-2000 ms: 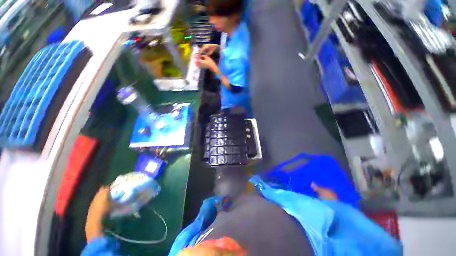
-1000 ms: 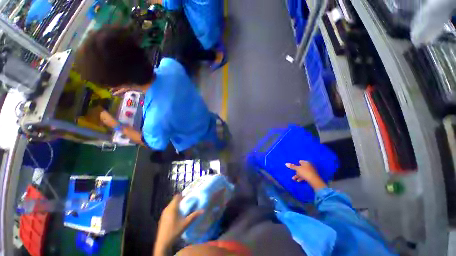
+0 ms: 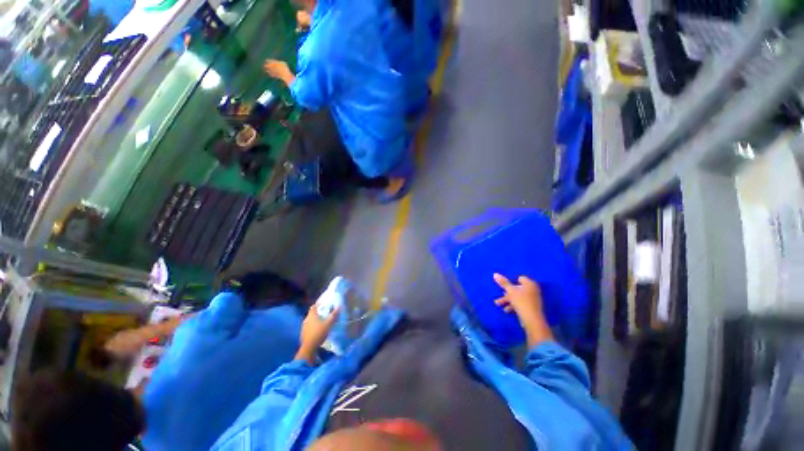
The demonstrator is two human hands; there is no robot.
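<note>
My left hand (image 3: 314, 333) grips the small fan (image 3: 331, 299), seen blurred as a whitish, light blue shape in front of my body. A thin pale cord seems to hang beside it. My right hand (image 3: 522, 304) is on the bright blue plastic stool (image 3: 494, 264), at my right side, its fingers showing against the flat blue face. The stool hangs tilted, its handle-like cutout towards the upper left. The exact grip on the stool is partly hidden.
A person in a blue smock (image 3: 225, 370) sits close at the lower left. Another (image 3: 357, 88) is farther ahead by the green bench (image 3: 167, 114). A yellow line (image 3: 397, 242) runs along the grey floor. Metal shelving (image 3: 696, 229) stands close on the right.
The view has moved forward along the aisle, past the nearer seated person. My left hand has brought the fan from over the bench to my front. The stool has moved along at my right.
</note>
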